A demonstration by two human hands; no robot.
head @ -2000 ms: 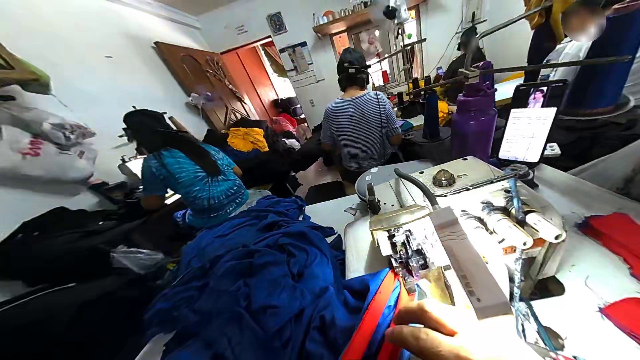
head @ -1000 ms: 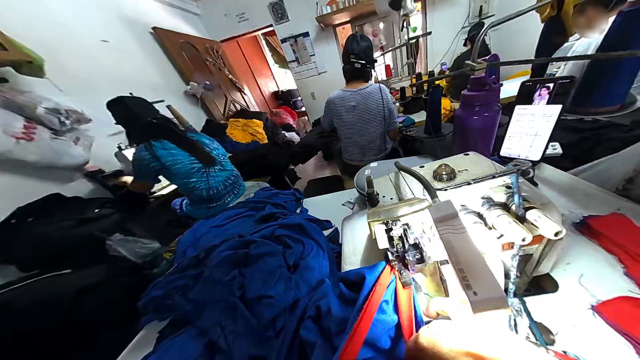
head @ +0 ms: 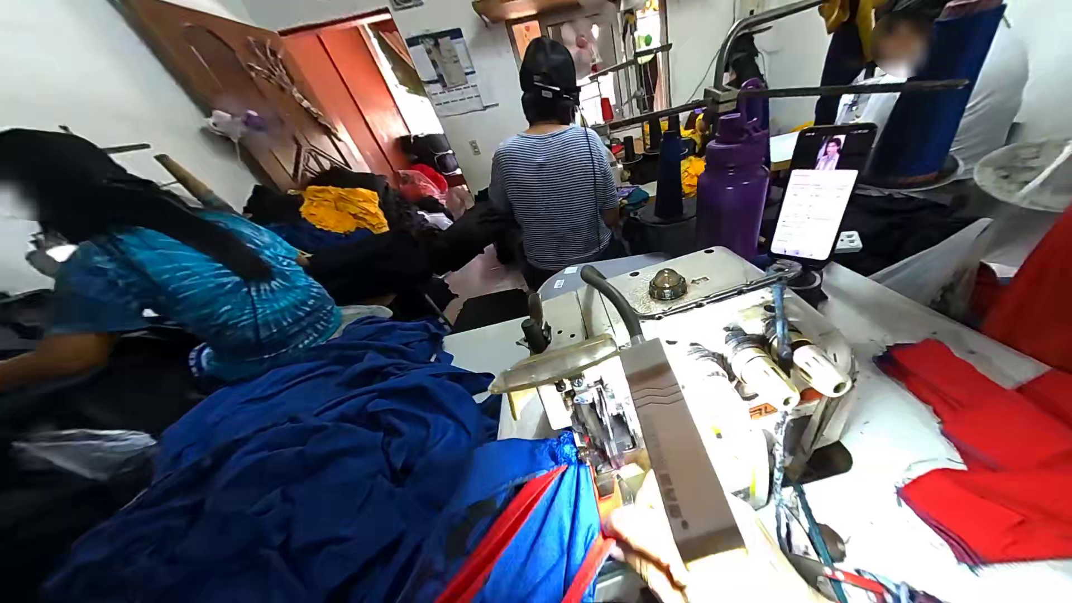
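Note:
An overlock sewing machine (head: 703,335) stands on a white table, with a grey lamp bar (head: 682,452) slanting across its front. Blue fabric (head: 335,469) is heaped left of the machine and runs up to its needle area. Along that fabric lies a red fabric strip (head: 507,532). My right hand (head: 662,536), brightly lit and partly behind the lamp bar, has its fingertips at the red-edged fabric near the presser foot; whether they pinch it is unclear. My left hand is not visible.
Red fabric pieces (head: 971,502) and red-handled scissors (head: 846,578) lie at right. A purple bottle (head: 733,193) and a phone (head: 821,193) stand behind the machine. Two people sit ahead, one in a striped shirt (head: 553,193), one in a blue tie-dye shirt (head: 226,293); another person (head: 988,92) is at back right.
My right hand, lower beside the fabric two seconds ago, is now at the front of the machine, partly behind the lamp bar. The view has shifted somewhat.

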